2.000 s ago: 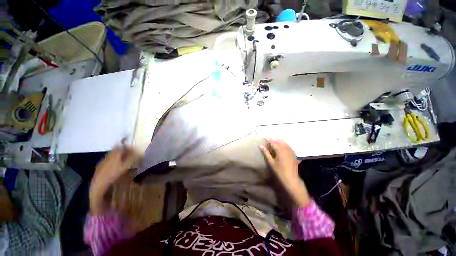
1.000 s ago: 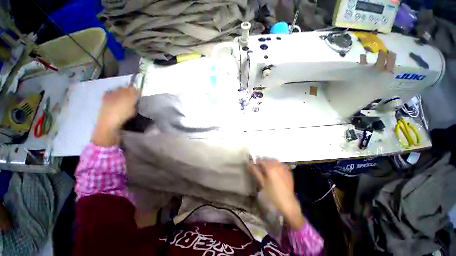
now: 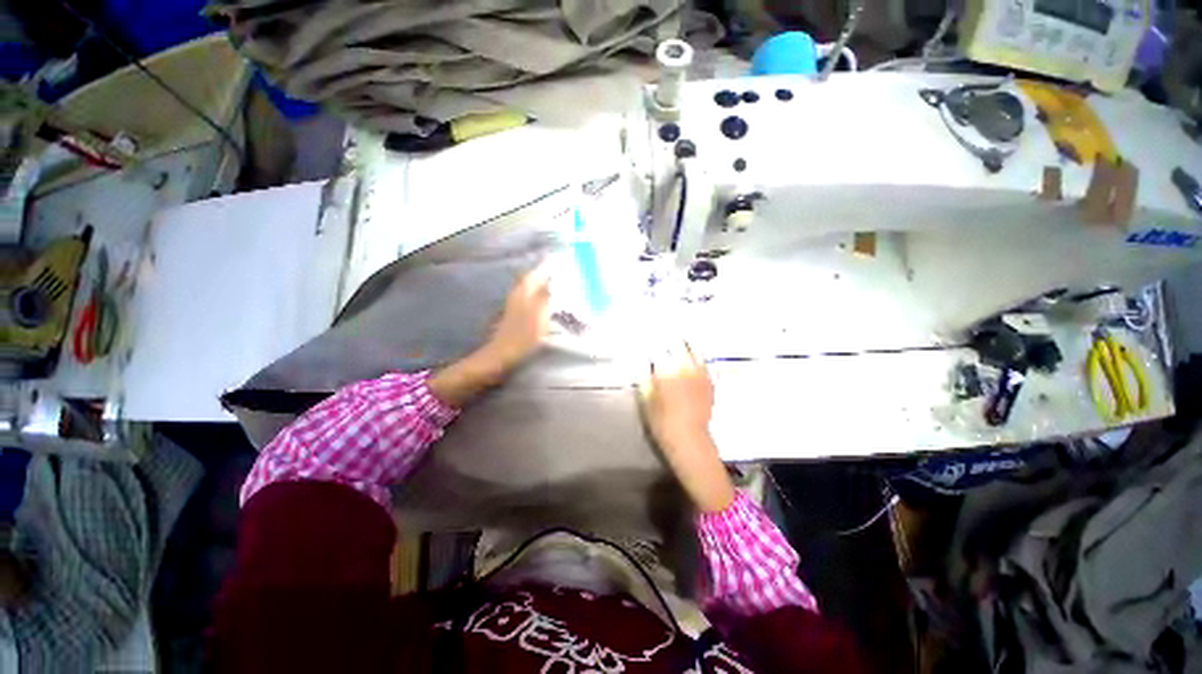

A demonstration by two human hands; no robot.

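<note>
A grey-brown garment panel [image 3: 435, 310] lies over the machine bed and hangs over its front edge onto my lap. My left hand [image 3: 525, 316] rests on the panel, left of the needle, fingers pointing at the bright lamp-lit area. My right hand [image 3: 679, 391] is on the panel's right edge, in front of the needle; its fingertips are washed out by glare, so its grip cannot be told. The white lockstitch machine [image 3: 844, 145] stands at right. Its needle area [image 3: 659, 279] is just beyond my hands. A light-blue bar [image 3: 588, 257] stands left of it.
Heaped grey-brown cloth [image 3: 461, 53] lies behind. Yellow snips [image 3: 1118, 377] and small black parts [image 3: 1008, 353] lie at the right end. A yellow-and-black tool [image 3: 461, 129] lies behind the bed. A white board [image 3: 224, 303] and red-handled scissors [image 3: 90, 327] are at left. More cloth [image 3: 1094, 553] is at lower right.
My left hand has come from the far left in to near the needle. My right hand has moved up and slightly left onto the bed. The panel now lies flatter, spread toward the needle.
</note>
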